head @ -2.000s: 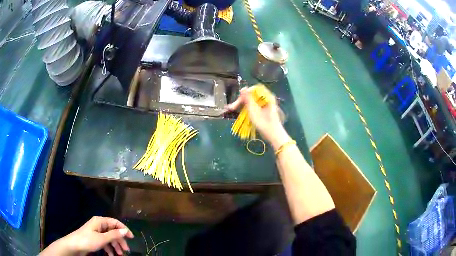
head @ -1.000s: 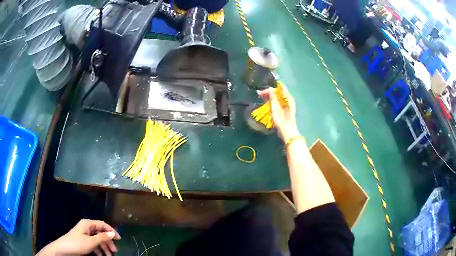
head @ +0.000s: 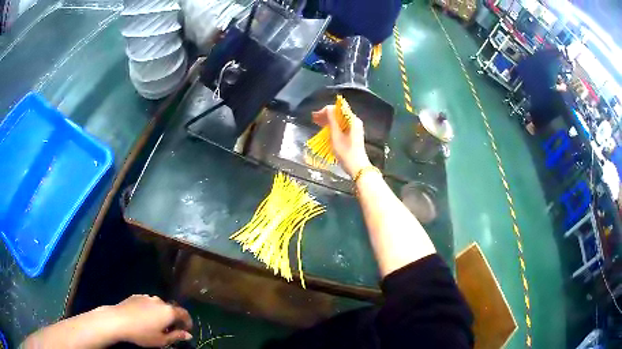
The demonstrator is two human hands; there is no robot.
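My right hand (head: 346, 140) is closed around a bundle of yellow lead wires (head: 323, 147), ends pointing down, over the solder pot (head: 292, 140) with its shiny rectangular top. Whether the tips touch the solder cannot be told. A second fanned bundle of yellow lead wires (head: 278, 225) lies on the green bench in front of the pot. My left hand (head: 154, 320) is low at the left, fingers curled, over no part of the bench; it seems to hold nothing, but its palm is hidden.
A blue tray (head: 51, 180) is at the left. Dark hood plates (head: 256, 75) and a grey ribbed hose (head: 155, 54) stand behind. A lidded metal can (head: 430, 136) and a round can (head: 417, 202) are right of the pot. A cardboard box (head: 485, 300) is lower right. People are in the background.
My right hand with its bundle has moved left from the round can to over the solder pot. The view has shifted. The small yellow ring on the bench no longer shows. My left hand's fingers are more curled.
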